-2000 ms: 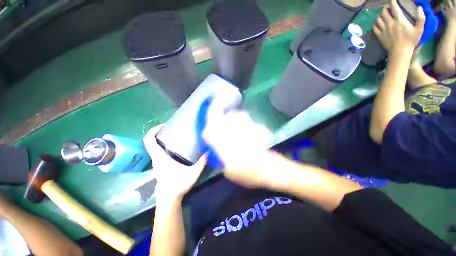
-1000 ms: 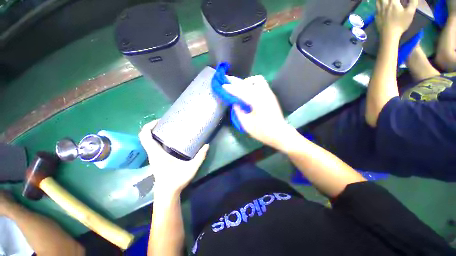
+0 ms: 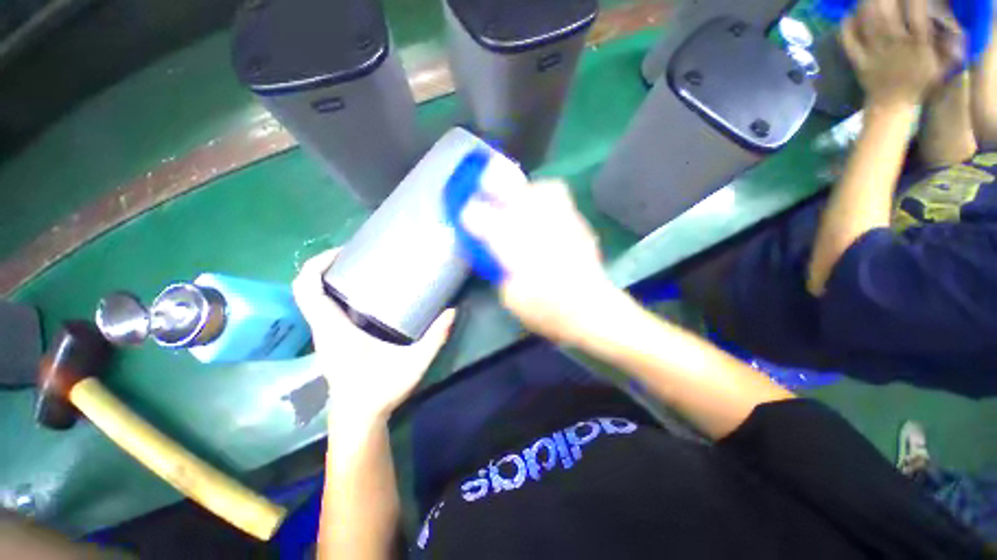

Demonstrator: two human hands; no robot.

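A grey speaker [image 3: 399, 243] is tilted over the green bench, its dark-rimmed end toward me. My left hand [image 3: 366, 339] grips it around that lower end. My right hand [image 3: 536, 246], slightly blurred, holds a bright blue cloth [image 3: 465, 197] against the upper right part of the speaker's grey side. The face turned down and away from me is hidden.
Upright speakers stand behind [image 3: 344, 120] and at right [image 3: 700, 131]. At left are an open light-blue bottle [image 3: 254, 321] and a mallet [image 3: 164, 448]. A neighbour's hands [image 3: 896, 49] are at upper right; a brownish strip [image 3: 142, 202] crosses the bench.
The cloth and my right hand have shifted over the speaker's surface, and the cloth is bunched differently. My left hand keeps its grip. The neighbour's hands at right have moved; the view has shifted slightly.
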